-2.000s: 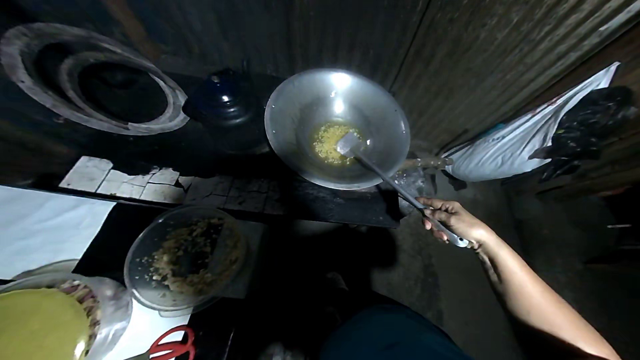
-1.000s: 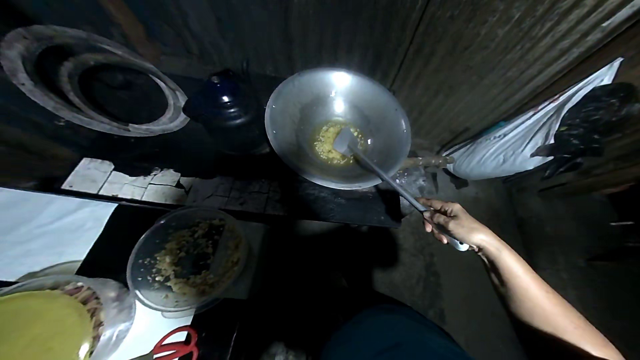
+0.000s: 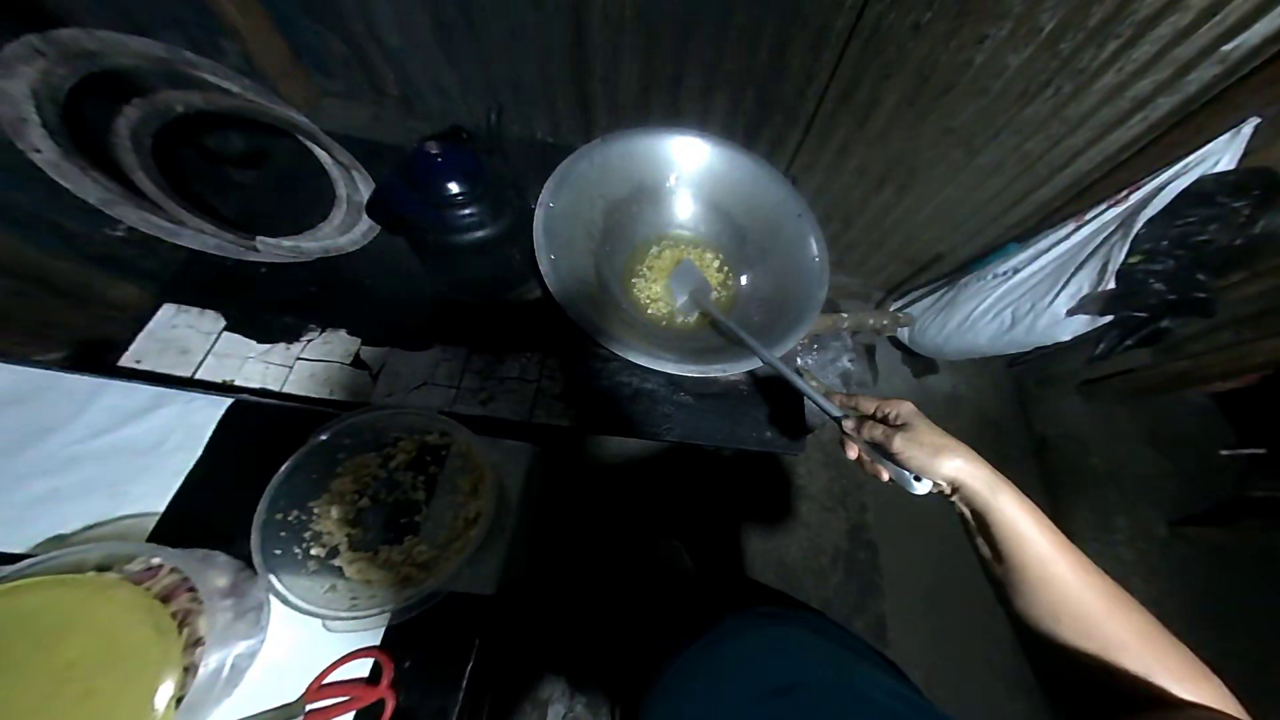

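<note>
My right hand point(image 3: 890, 438) is closed around the handle of a long metal spatula point(image 3: 770, 358). The spatula's blade rests in chopped yellowish bits, perhaps garlic, in oil point(image 3: 655, 285) at the bottom of a large metal wok point(image 3: 600, 230). The wok sits at the stove's right end. Left of and below it, a clear bowl point(image 3: 262, 540) holds a chopped pale mixture. A pale blur at the bottom edge might be my left hand, but it is too dark to tell.
A dark blue kettle point(image 3: 450, 185) stands left of the wok, beside a large round stove ring point(image 3: 70, 180). Broken white tiles point(image 3: 175, 340) line the ledge. Red-handled scissors point(image 3: 350, 690) and a yellow plate point(image 3: 80, 650) over a plastic-lined bowl lie lower left. A white cloth point(image 3: 1060, 290) hangs at right.
The spatula's blade has shifted slightly within the yellowish bits in the wok. My right hand keeps its grip on the handle.
</note>
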